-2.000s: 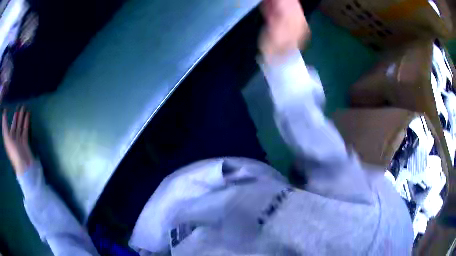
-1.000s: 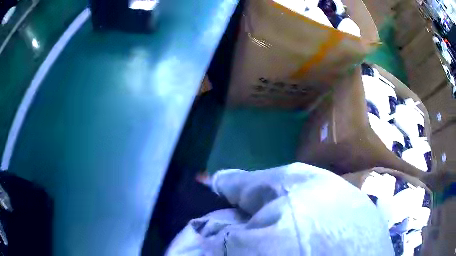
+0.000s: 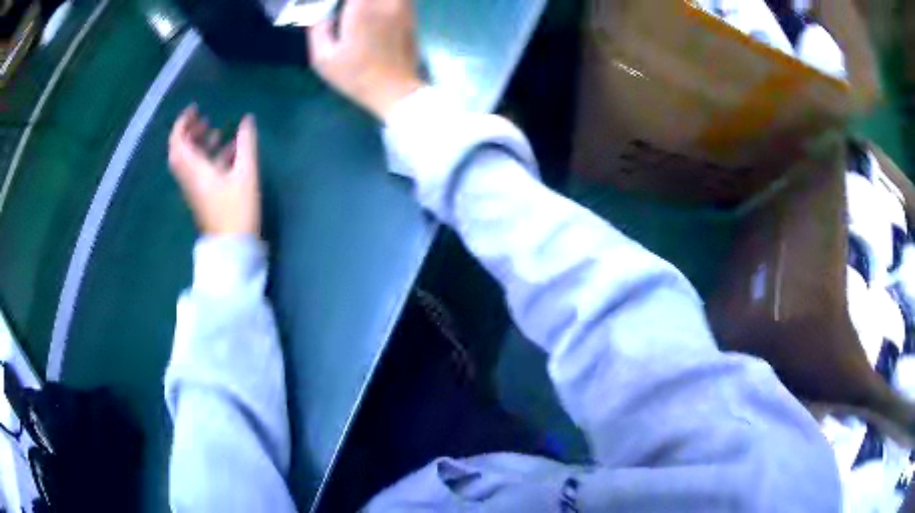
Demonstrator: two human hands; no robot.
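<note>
A black block-like object (image 3: 241,35) with a white piece (image 3: 304,11) on top stands on the green bench (image 3: 331,240) at the top edge of the view, partly cut off. My right hand (image 3: 369,50) is at its right side, fingers bent beside the white piece. Whether the fingers grip it or only touch it I cannot tell. My left hand (image 3: 216,175) is raised over the bench, lower and to the left, with fingers apart and nothing in it.
Brown cartons (image 3: 667,110) stand to the right of the bench, holding white and black parts (image 3: 883,261). The bench's metal edge (image 3: 386,336) runs diagonally up to the right. A dark object (image 3: 95,451) lies at the lower left. A pale line (image 3: 105,190) curves along the left.
Both hands have come in over the bench; one second ago only some fingertips showed by its edge. My right hand has reached the black object. The cartons appear farther right as the view shifted.
</note>
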